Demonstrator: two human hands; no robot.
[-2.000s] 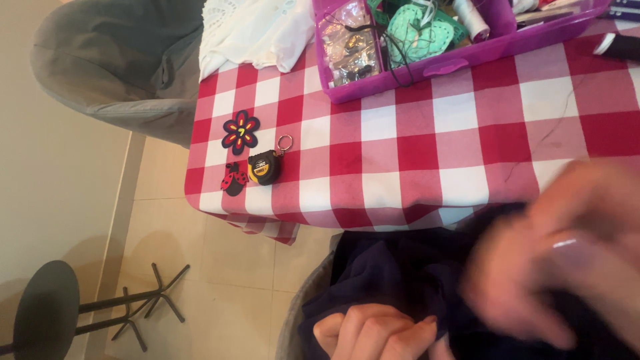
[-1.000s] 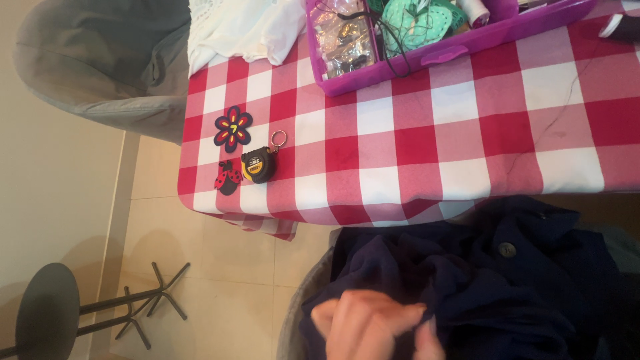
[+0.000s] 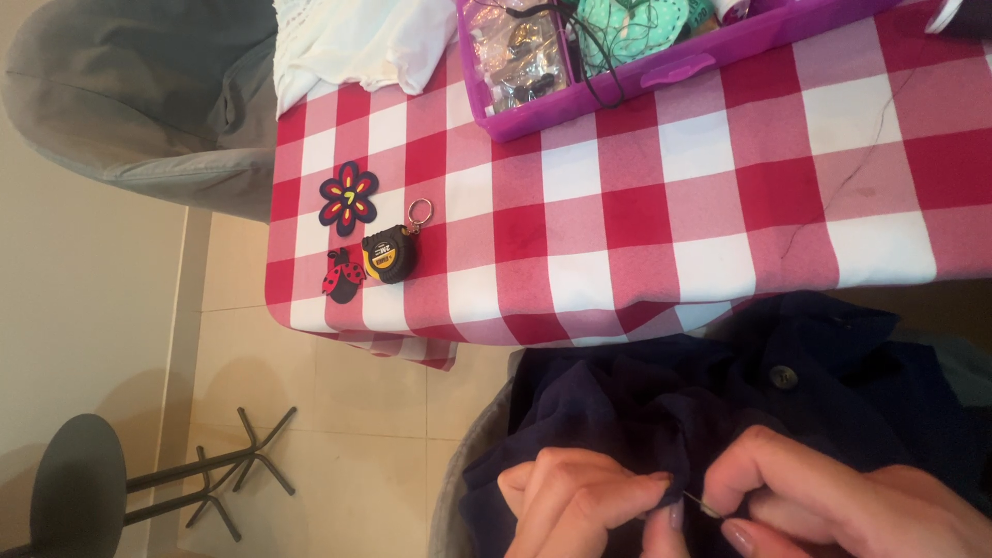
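Observation:
Dark navy fabric (image 3: 620, 395), a garment with a round button (image 3: 783, 377), lies bunched at the lower right, below the table edge. My left hand (image 3: 589, 504) pinches a fold of it between thumb and fingers. Just right of that fold, my right hand (image 3: 821, 496) holds a thin sewing needle (image 3: 701, 504) between thumb and forefinger, its tip at the cloth. Whether a thread runs through the needle cannot be told.
A red-and-white checked tablecloth (image 3: 573, 225) carries a purple sewing box (image 3: 674, 66), white cloth (image 3: 356, 46), a small tape measure with key ring (image 3: 391, 254), a flower patch (image 3: 348, 198), a ladybird patch (image 3: 343, 277) and loose thread (image 3: 849, 182). Nearby stand a grey chair (image 3: 139, 93) and a black-topped stand (image 3: 77, 488).
My right hand was blurred above the garment two seconds ago and out of view one second ago. It is now beside my left hand with the needle at the fabric.

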